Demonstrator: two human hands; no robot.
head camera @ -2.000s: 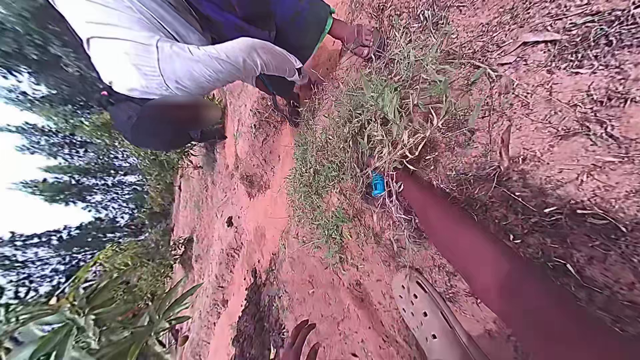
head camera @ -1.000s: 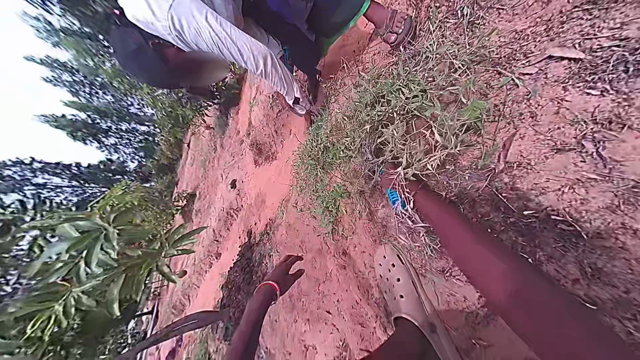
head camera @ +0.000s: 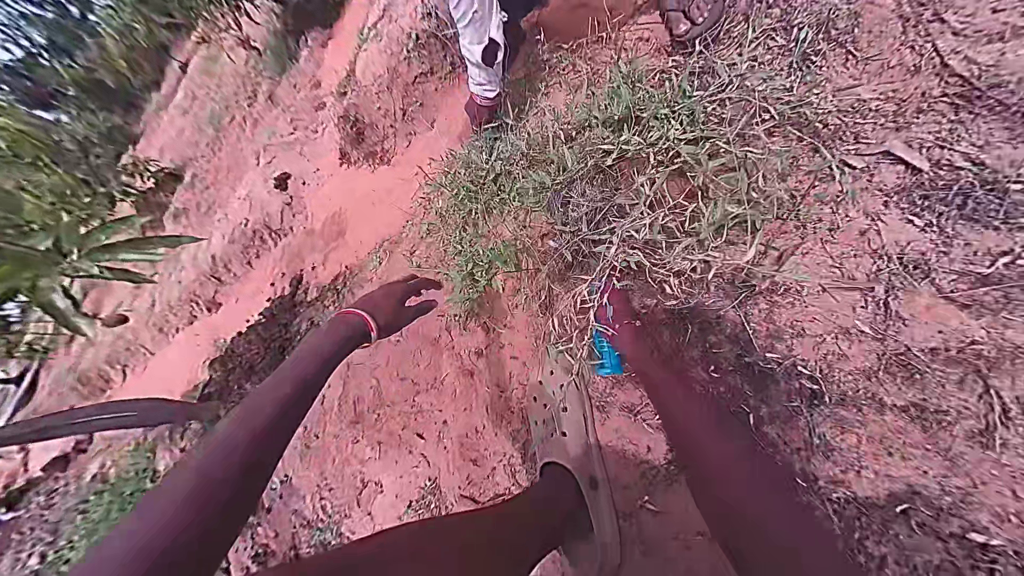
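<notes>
My left hand (head camera: 398, 307), with a red and white band at its wrist, reaches over the red soil with fingers apart and nothing in them. Its fingertips are just left of a clump of green and dry grass (head camera: 640, 168). At the lower edge of that grass is my right hand (head camera: 614, 308), mostly hidden by stems. A bright blue plastic object (head camera: 607, 354) lies against its wrist side; whether the hand grips it or the stems cannot be made out.
A co-worker's hand (head camera: 482, 110) touches the grass's upper left edge, and a sandalled foot (head camera: 690, 16) stands above. My foot in a tan clog (head camera: 572, 440) is below the grass. A leafy plant (head camera: 104, 256) grows at left, above a dark curved object (head camera: 104, 418).
My left hand has come up to the grass; two seconds ago only its fingers showed at the bottom edge. My right hand stays at the grass. The view has tilted down.
</notes>
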